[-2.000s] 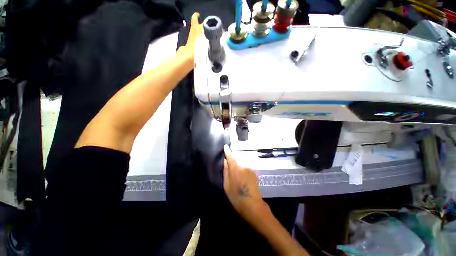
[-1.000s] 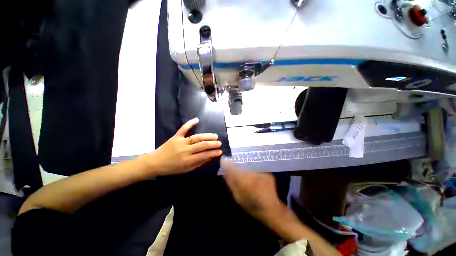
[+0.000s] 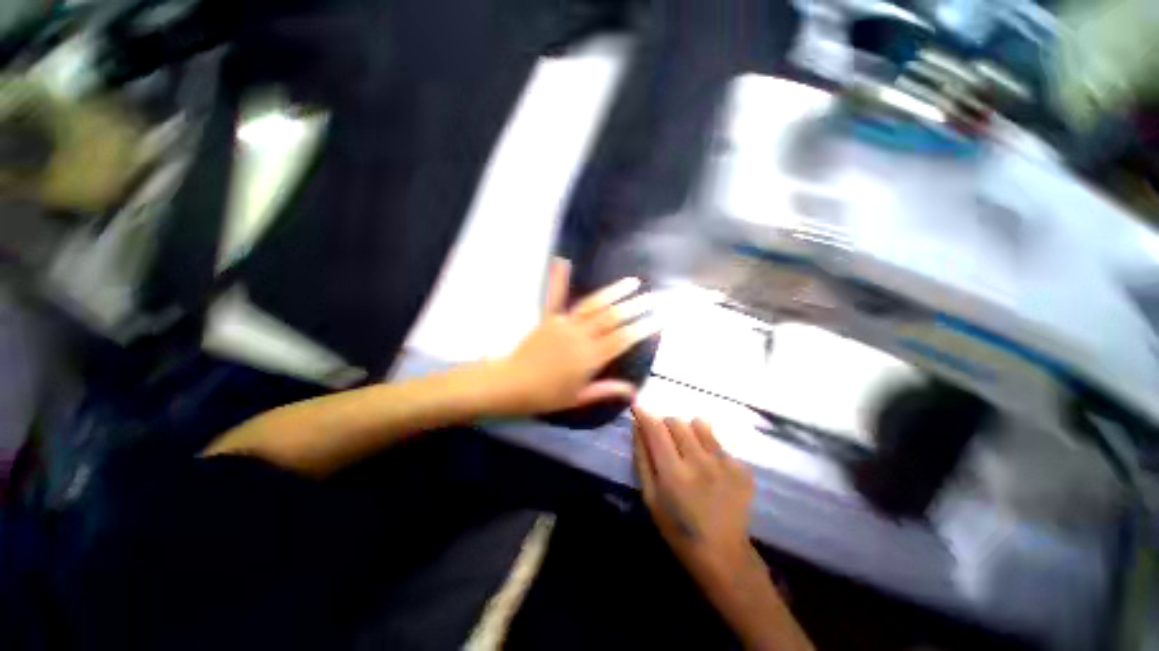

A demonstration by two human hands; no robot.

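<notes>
The view is blurred. A black fabric panel [image 3: 623, 261] runs under the left end of the white sewing machine head [image 3: 813, 178], beside a bright lamp spot. My left hand [image 3: 566, 356] lies flat on the panel just in front of the needle area, fingers spread. My right hand [image 3: 697, 490] is at the table's near edge, its fingertips at the panel's near right corner. Whether they pinch the cloth cannot be told. The needle and presser foot are too blurred to make out.
More black fabric [image 3: 407, 165] lies left and behind. A dark rectangle [image 3: 921, 445] leans below the machine head, with a thin dark tool [image 3: 813, 439] to its left. The grey ruler edge [image 3: 572, 452] runs along the near side. Blue-based thread guides [image 3: 909, 131] stand on the head.
The view has swung, so the machine appears tilted and further right. My left hand came from behind the machine end onto the panel and stays there. My right hand remains near the panel's edge.
</notes>
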